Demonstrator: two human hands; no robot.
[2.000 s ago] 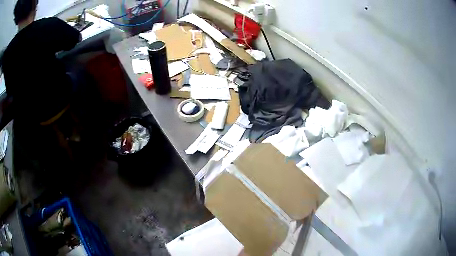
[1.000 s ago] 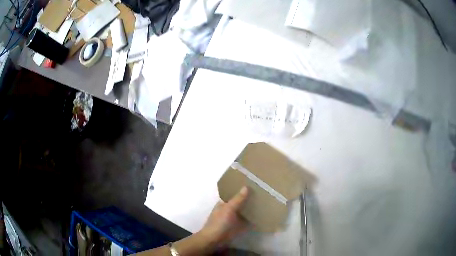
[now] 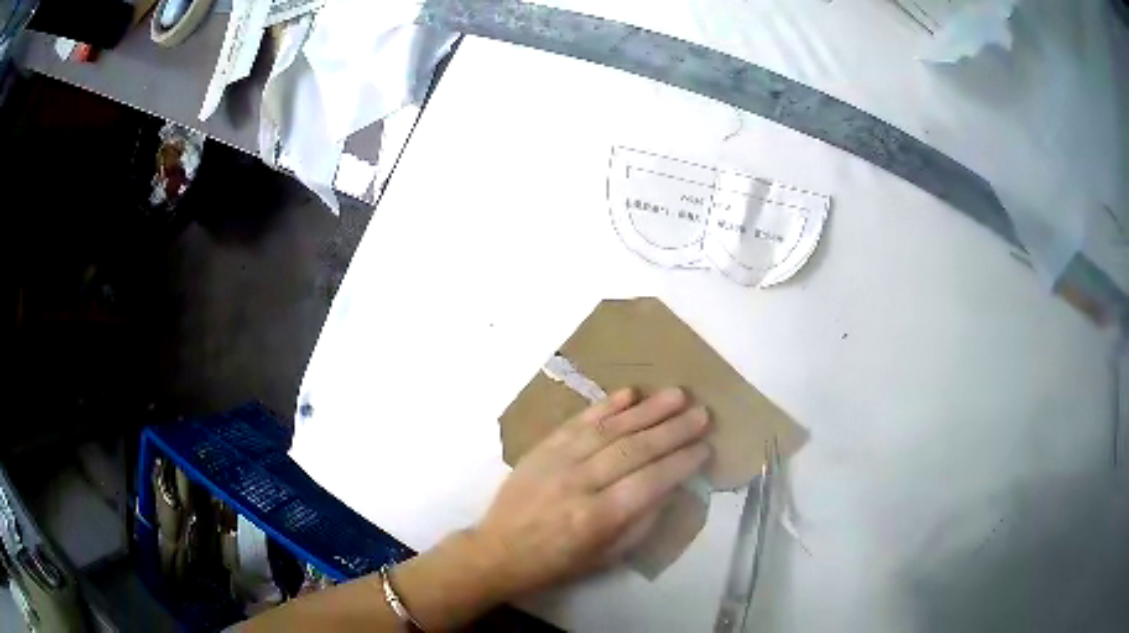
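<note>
The brown card (image 3: 669, 352) with clipped corners lies at a slant on the white table sheet. A ragged white tape strip (image 3: 576, 375) runs across it, partly hidden under my fingers. My left hand (image 3: 594, 488) comes in from the lower left and lies palm down on the card, holding it. A long, thin silver cutting tool (image 3: 744, 556) touches or overlaps the card's right edge, with its pointed end up. My right hand is not in view. The white double half-round paper pattern (image 3: 718, 223) lies beyond the card.
A long grey steel rule (image 3: 743, 93) crosses the white table sheet (image 3: 427, 284) behind the pattern. Loose white paper lies beyond it. A grey side bench (image 3: 136, 80) with a tape roll (image 3: 182, 15) is at the upper left. A blue crate (image 3: 266, 476) stands beside the table's lower left edge.
The view has swung down and right from the side bench to the table. My left hand has come into view and shifted from the card's near edge to flat across its middle.
</note>
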